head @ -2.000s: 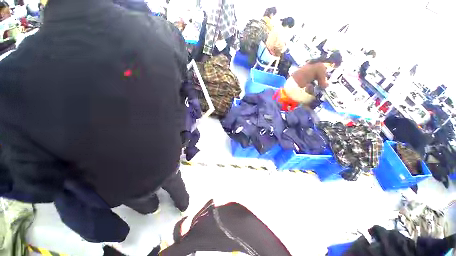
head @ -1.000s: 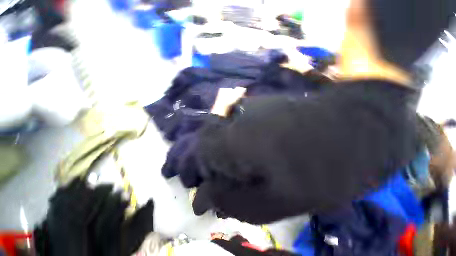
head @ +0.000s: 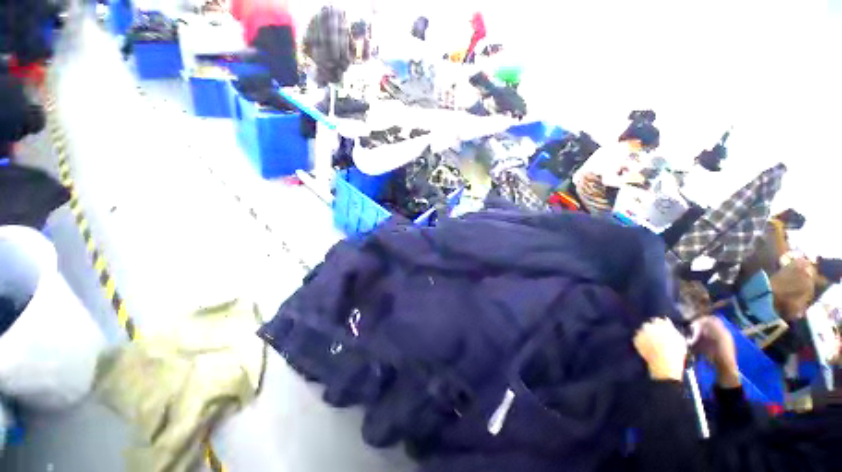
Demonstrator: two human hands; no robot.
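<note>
A large heap of navy garments [head: 480, 323] fills the middle and lower part of the view, with small white tags showing on it. Two bare hands [head: 660, 348] with black sleeves are at the heap's right side, beside a thin white bar [head: 696, 403]. Their arms come in from the lower right and appear to be another person's; the blur hides their exact grip. I see neither of my own hands.
Khaki cloth [head: 189, 387] lies low at the left, by yellow-black floor tape [head: 92, 244]. A white rounded container [head: 46, 332] stands at the left edge. Blue bins [head: 270, 138] stand behind the heap. Several people [head: 637, 152] are at stations at the back and right.
The view has swung towards the navy heap, which now fills the middle. The person in black who blocked the view has shifted out towards the lower right.
</note>
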